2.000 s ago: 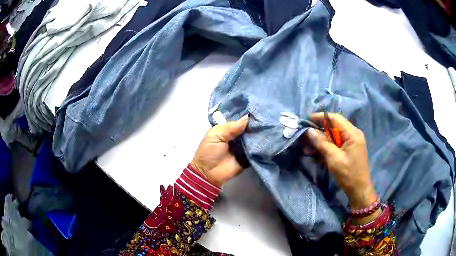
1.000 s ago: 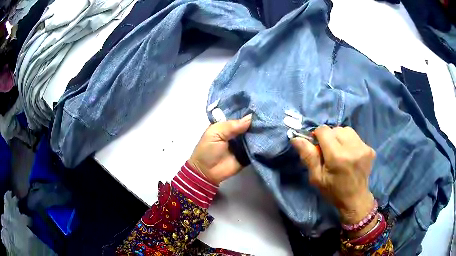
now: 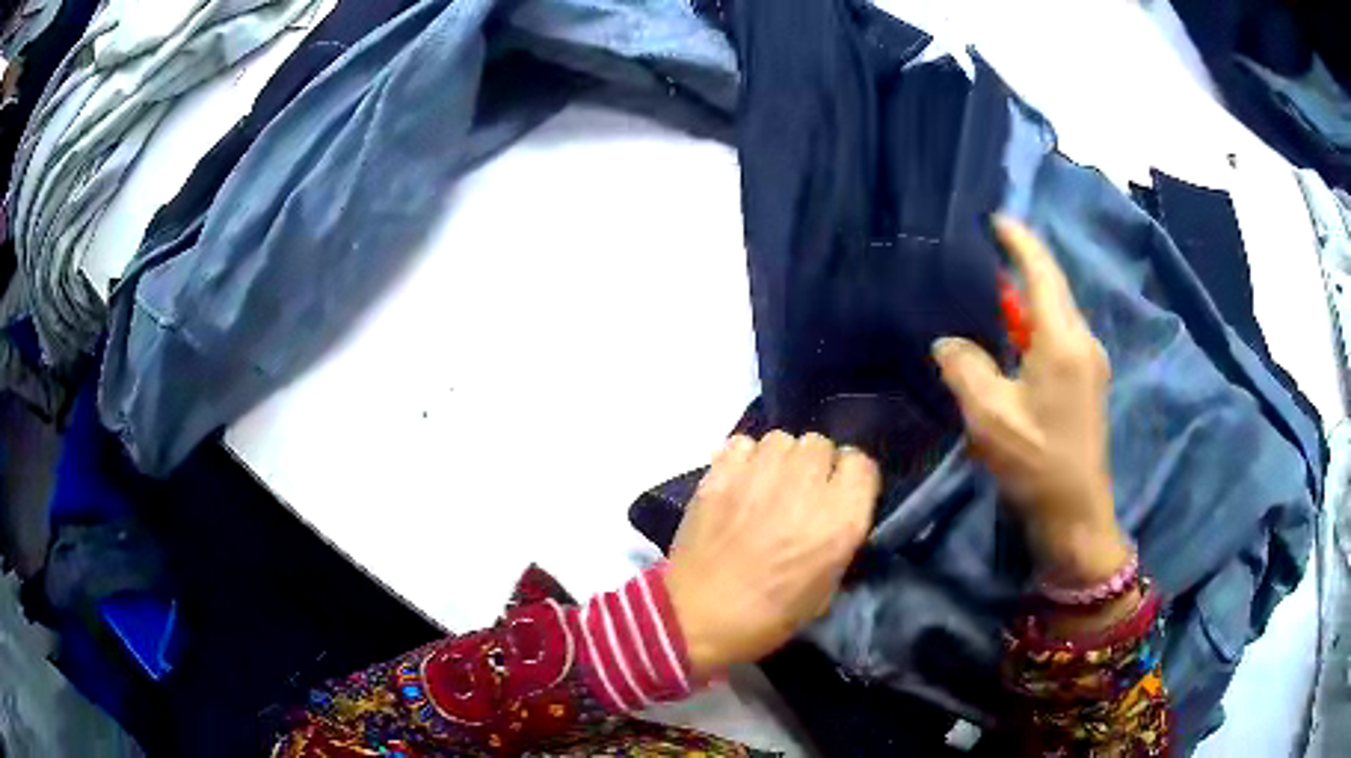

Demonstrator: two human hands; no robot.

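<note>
The denim jacket [image 3: 874, 178] lies across the white table, its dark navy outside showing in the middle and its pale blue inside to both sides. My left hand [image 3: 778, 541] is closed on the dark cloth at the jacket's near edge, knuckles up. My right hand [image 3: 1037, 393] is slightly blurred over the dark cloth, thumb and forefinger apart. The orange handle of the thread snips [image 3: 1015, 314] shows inside it; the blades are not visible. A small white label [image 3: 963, 733] shows near the bottom edge.
The white table [image 3: 519, 341] has a curved near edge. A pale grey-green folded garment pile [image 3: 89, 163] lies at the upper left. A blue plastic piece [image 3: 141, 629] is at the lower left, off the table. More dark garments [image 3: 1282, 74] lie at the upper right.
The jacket's near part has been turned over, so dark outside cloth shows where pale inside and labels were. My left hand has moved right and down; my right hand's thumb and forefinger have spread.
</note>
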